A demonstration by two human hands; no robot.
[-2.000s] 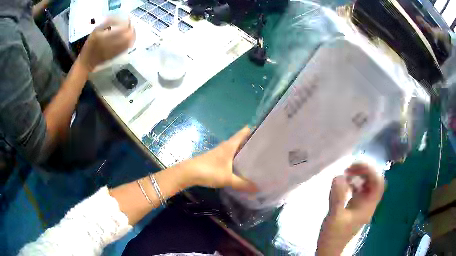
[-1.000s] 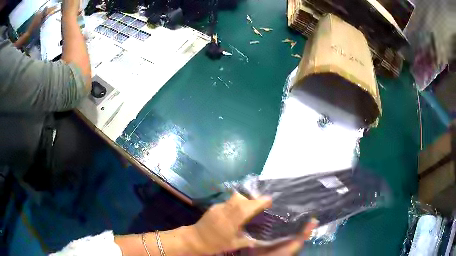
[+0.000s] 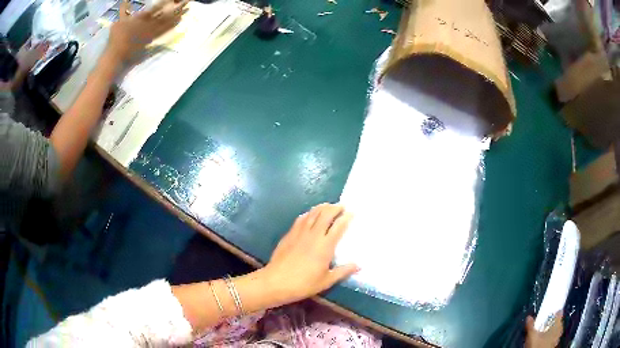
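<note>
A stack of poly bags point(image 3: 415, 204) lies flat and bright white on the green bench, with a small dark mark near its far end. A brown cardboard sleeve point(image 3: 449, 34) arches over that far end. My left hand point(image 3: 309, 251) rests palm down at the stack's near left edge, fingers slightly spread, holding nothing that shows. My right hand point(image 3: 545, 333) is at the bottom right, partly cut off by the frame edge, with its fingers on the near end of a bagged unit point(image 3: 561, 272). That unit stands on edge, white top and dark side under clear plastic.
More bagged units point(image 3: 601, 312) stand in a row at the far right. Brown cartons point(image 3: 595, 183) are beyond them. At left, a neighbour's arm point(image 3: 88, 109) reaches over pale sheets point(image 3: 197, 47). A black plug point(image 3: 267, 24) and yellowish scraps lie toward the back. The bench's brown edge point(image 3: 183, 216) runs in front.
The bagged unit has moved from over the stack's near end to the row at right with my right hand. My left hand has let go of it and lies at the stack's edge.
</note>
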